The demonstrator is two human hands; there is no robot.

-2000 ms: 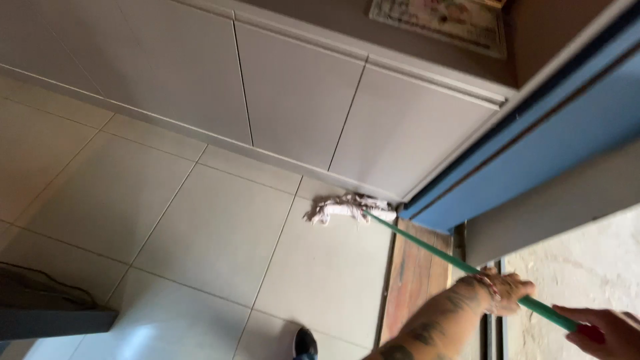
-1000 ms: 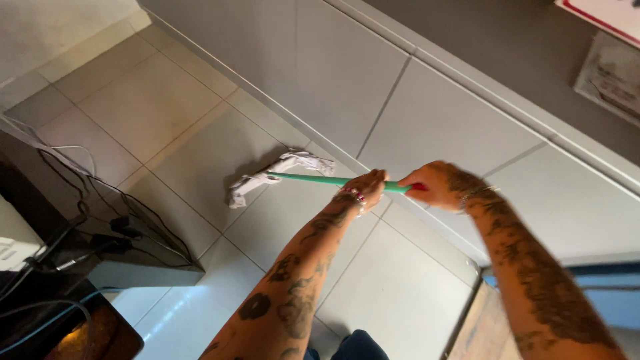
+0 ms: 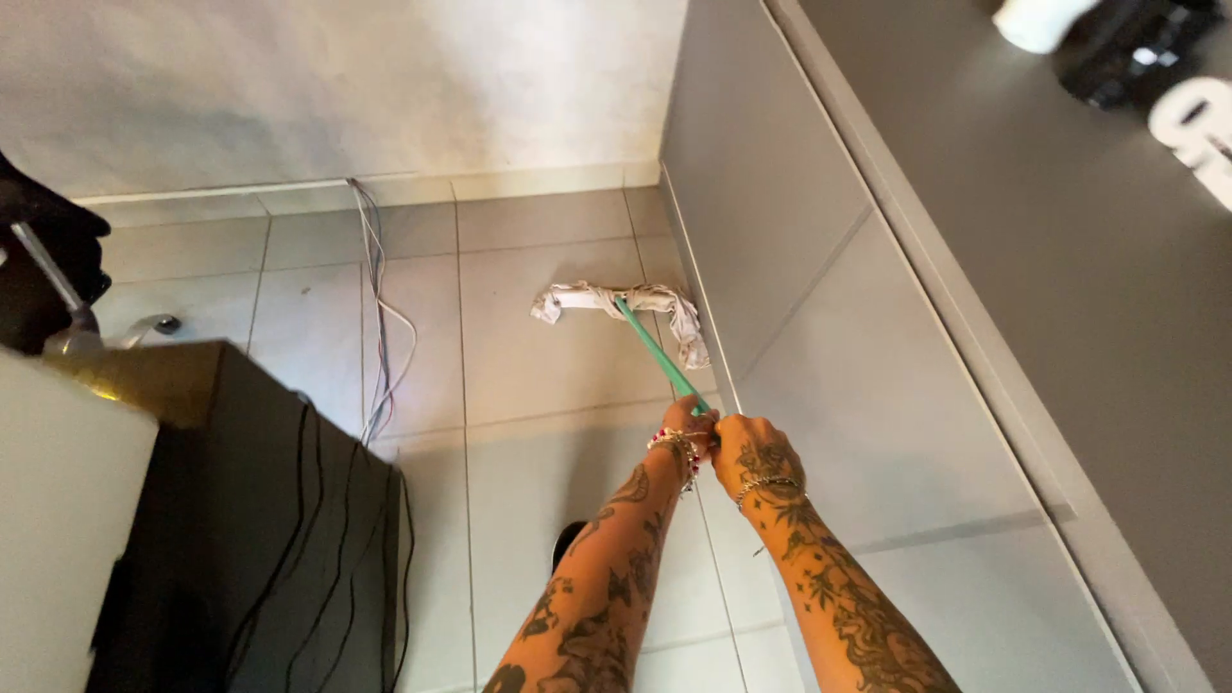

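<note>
A green mop handle slants down and away from my hands to a floor squeegee head wrapped in a pale cloth. That cloth lies on the tiled floor, one end bunched beside the base of the grey cabinet. My left hand, with a beaded bracelet at the wrist, is closed around the handle. Just behind it, my right hand, wearing a chain bracelet, grips the handle's upper part; the handle's end is hidden under my fingers.
Grey cabinet panels run along the right beneath a countertop holding several objects. Loose cables cross the floor from the wall. A dark desk or cabinet with hanging black cords stands at left. A chair leg with caster is beyond it.
The cloth-wrapped head has moved along the cabinet from the doorway end toward the corner by the wall, both hands staying on the handle. The view has swung to the left.
</note>
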